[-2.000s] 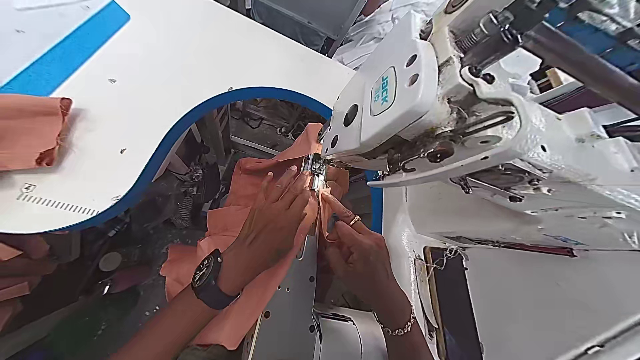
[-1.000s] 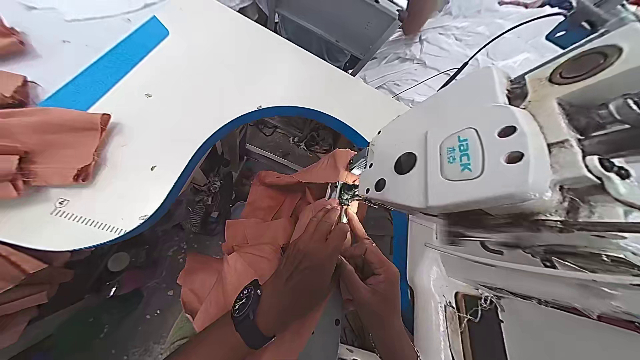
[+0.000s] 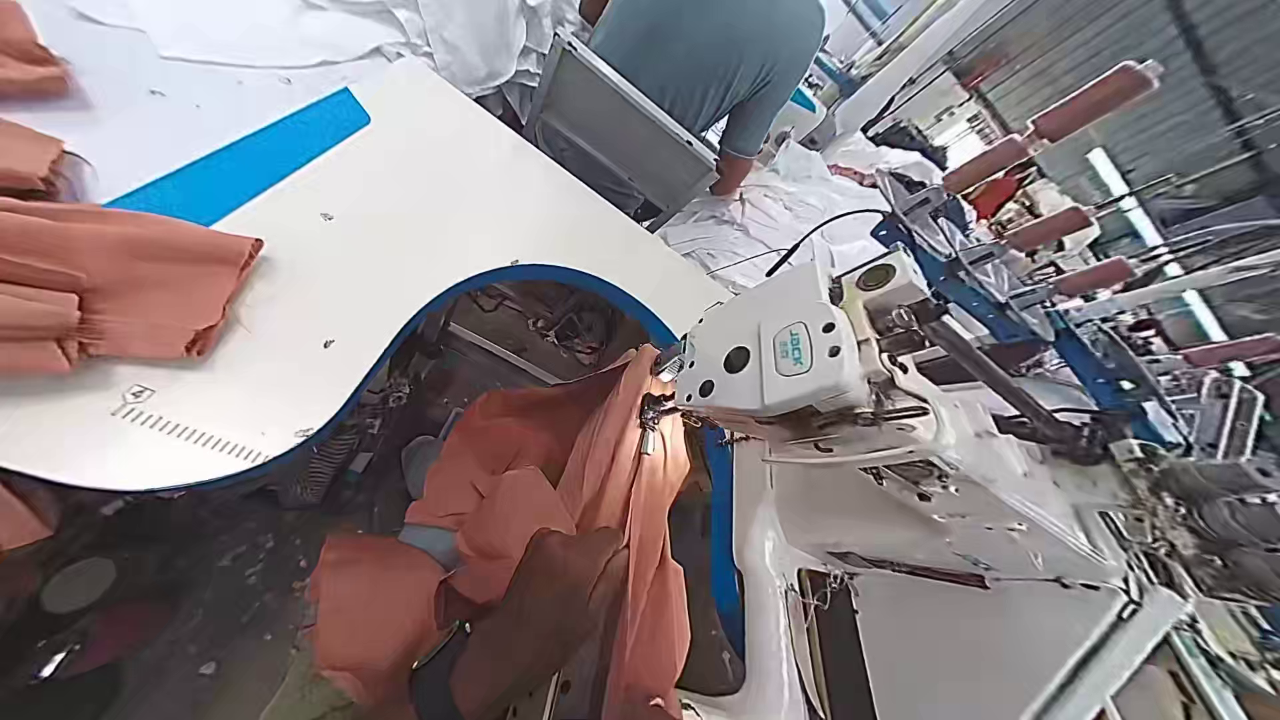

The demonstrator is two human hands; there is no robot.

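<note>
Orange fabric [image 3: 510, 500] lies bunched over the narrow arm of a white Jack sewing machine [image 3: 790, 345], its upper end running under the presser foot [image 3: 650, 435]. My left hand [image 3: 550, 600], with a dark watch at the wrist, grips a fold of this fabric below the foot. The fingers are partly lost in the folds. My right hand does not show.
A white table [image 3: 440, 190] with a curved blue edge bears more orange fabric pieces [image 3: 130, 280] at the left. Beyond it, a person [image 3: 710, 60] reaches over white cloth [image 3: 780, 210]. Thread cones [image 3: 1095, 100] stand at the upper right.
My left hand has moved down the fabric, away from the presser foot. My right hand, beside the left before, has gone out of sight. The view has shifted to take in more at the right.
</note>
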